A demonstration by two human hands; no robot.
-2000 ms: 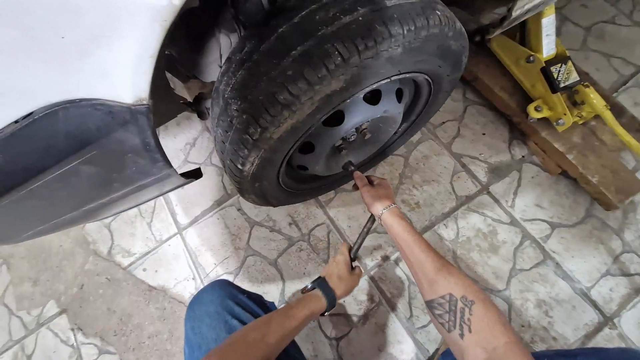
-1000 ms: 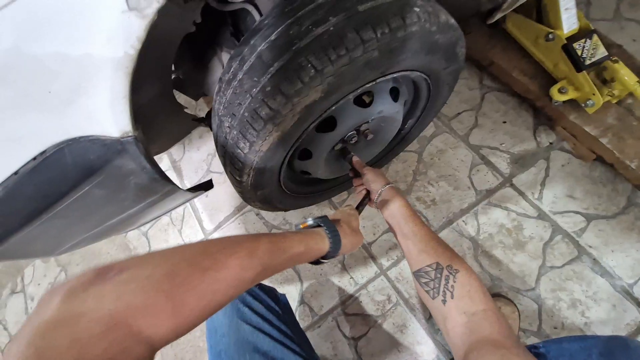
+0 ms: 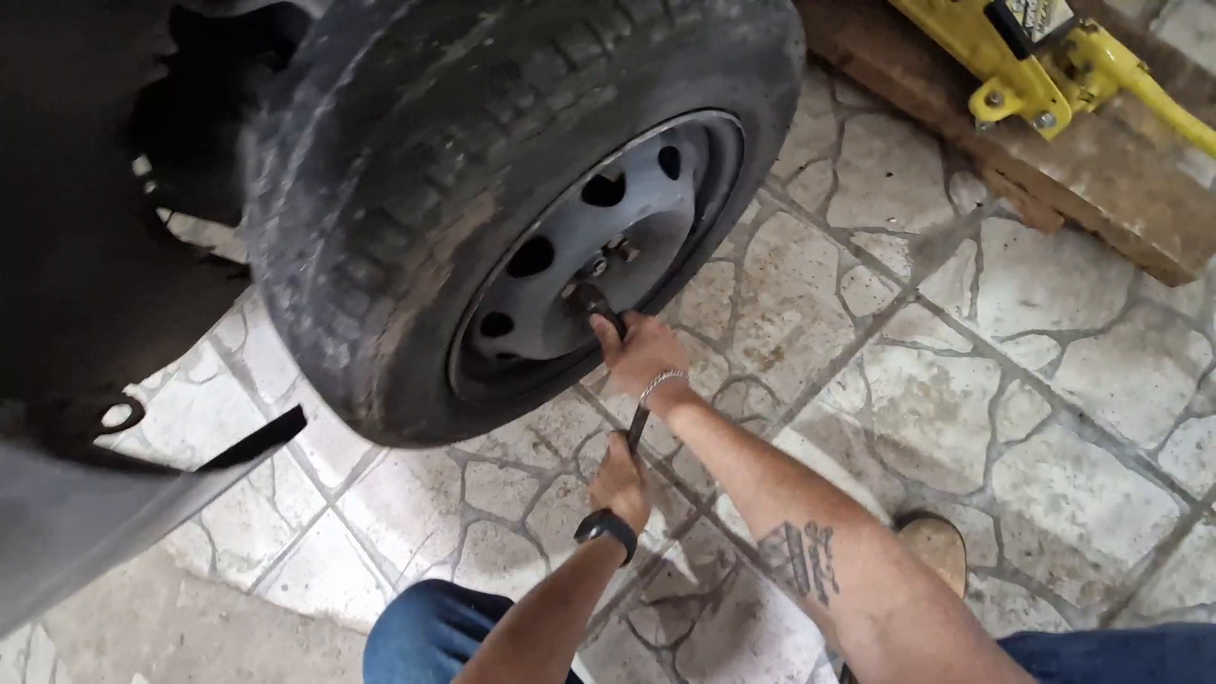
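A car wheel (image 3: 608, 228) with a dark tire and a grey steel rim stands at the upper middle. A dark metal lug wrench (image 3: 638, 429) reaches from the hub area down toward me, its head at a lug position on the rim. My right hand (image 3: 646, 356), with a bracelet at the wrist, is closed round the wrench just below its head. Lower down the shaft, my left hand (image 3: 620, 484), with a dark watch, grips the wrench. Lug bolts (image 3: 613, 255) show at the hub beside the wrench head.
A yellow floor jack (image 3: 1035, 71) sits at the upper right on a wooden plank (image 3: 1102, 190). The dark wheel well and grey body panel (image 3: 114, 532) of the car are at the left. My knee and a shoe (image 3: 933, 546) are on the stone-patterned tiled floor (image 3: 902, 408).
My left hand has moved down the wrench shaft, away from my right hand, which it was close to a second ago. The view has shifted nearer the wheel.
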